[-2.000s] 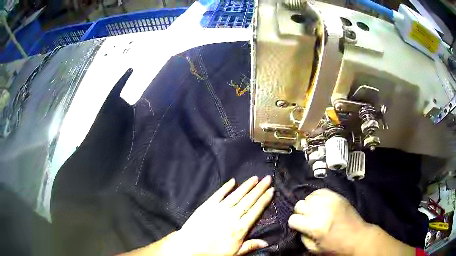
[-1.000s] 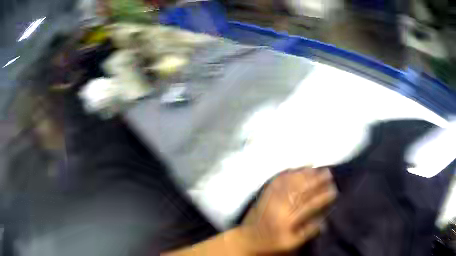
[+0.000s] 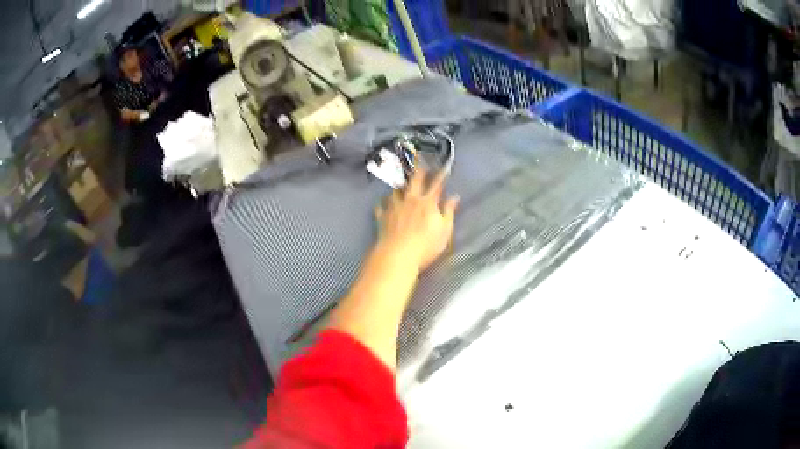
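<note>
My left hand (image 3: 417, 219), bare with a red sleeve, reaches over the grey striped fabric under clear plastic (image 3: 298, 245). Its fingers are apart. Its fingertips are at a small white item (image 3: 386, 167) and a dark, cord-like bundle (image 3: 434, 145); whether they touch these is unclear. The dark garment piece (image 3: 754, 399) shows only at the lower right corner, on the white table (image 3: 544, 351). My right hand is not in view.
Blue plastic baskets (image 3: 667, 145) line the far edge. Another machine with a round wheel (image 3: 263, 63) stands beyond the striped fabric, with a white bundle (image 3: 189, 149) beside it. A person (image 3: 136, 88) is at the upper left.
The view has swung left, away from the sewing machine head. My left hand has left the dark garment and reached out over the striped fabric. My right hand has gone out of view.
</note>
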